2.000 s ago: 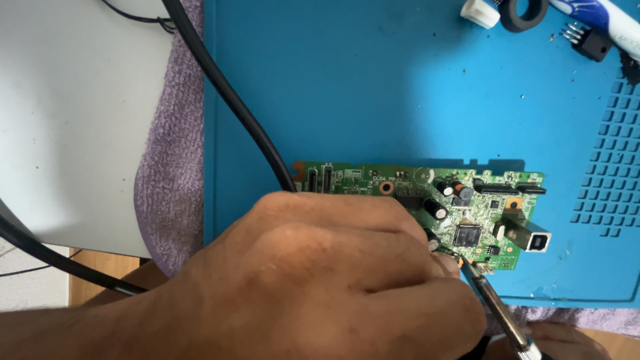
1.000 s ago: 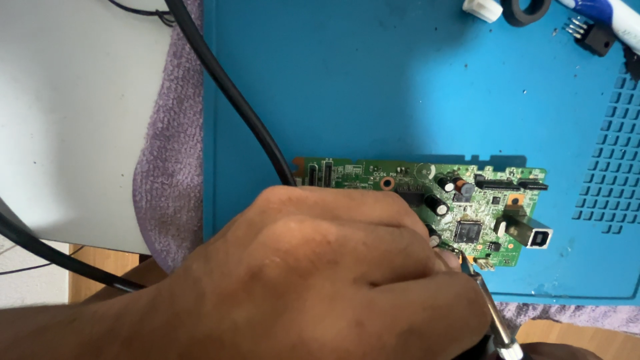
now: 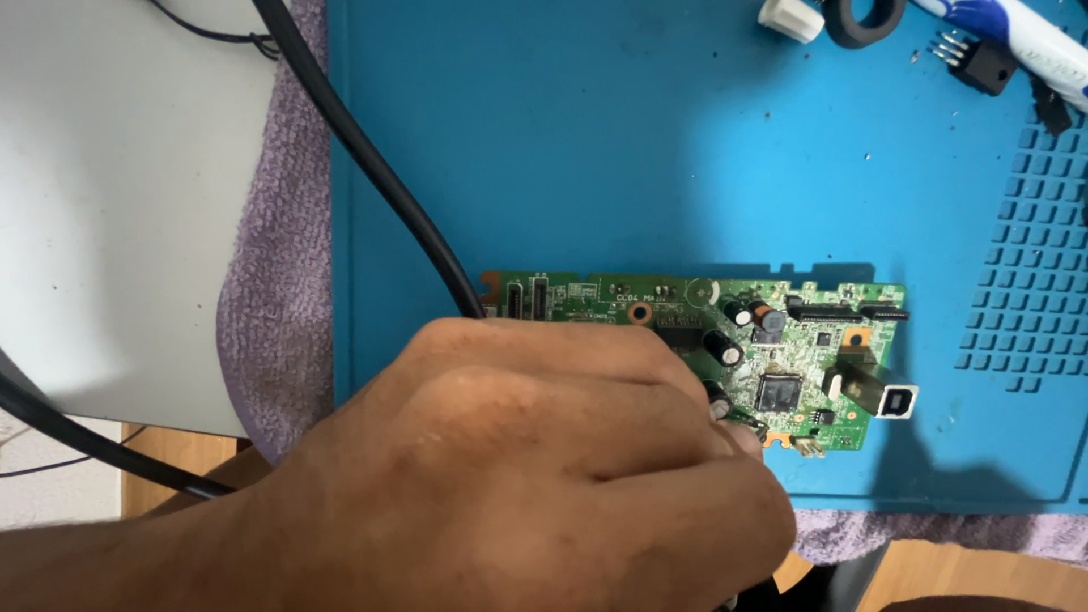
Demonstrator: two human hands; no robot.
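My left hand (image 3: pixel 544 459) reaches in from the lower left, back upward, fingers curled over the lower middle of a green printed circuit board (image 3: pixel 612 285). Its fingertips lie beside an electrolytic capacitor (image 3: pixel 718 404) at the board's lower edge; what they pinch is hidden. A square chip (image 3: pixel 779 393) and a USB-B port (image 3: pixel 897 401) show to their right. My right hand cannot be made out; a skin-toned shape at the bottom edge is too cut off to identify. A small metallic bit shows below my left hand.
The board lies on a blue silicone mat (image 3: pixel 544 170) over a purple towel (image 3: pixel 272 221). A black cable (image 3: pixel 382 183) passes under my left hand; another (image 3: pixel 93 450) runs under the forearm. A white-and-blue tube (image 3: pixel 1028 42), black ring (image 3: pixel 864 17) and three-legged component (image 3: pixel 982 66) are at upper right.
The slim metal tool seen at the board's lower edge in both earlier frames has gone from there. My left hand stays over the board.
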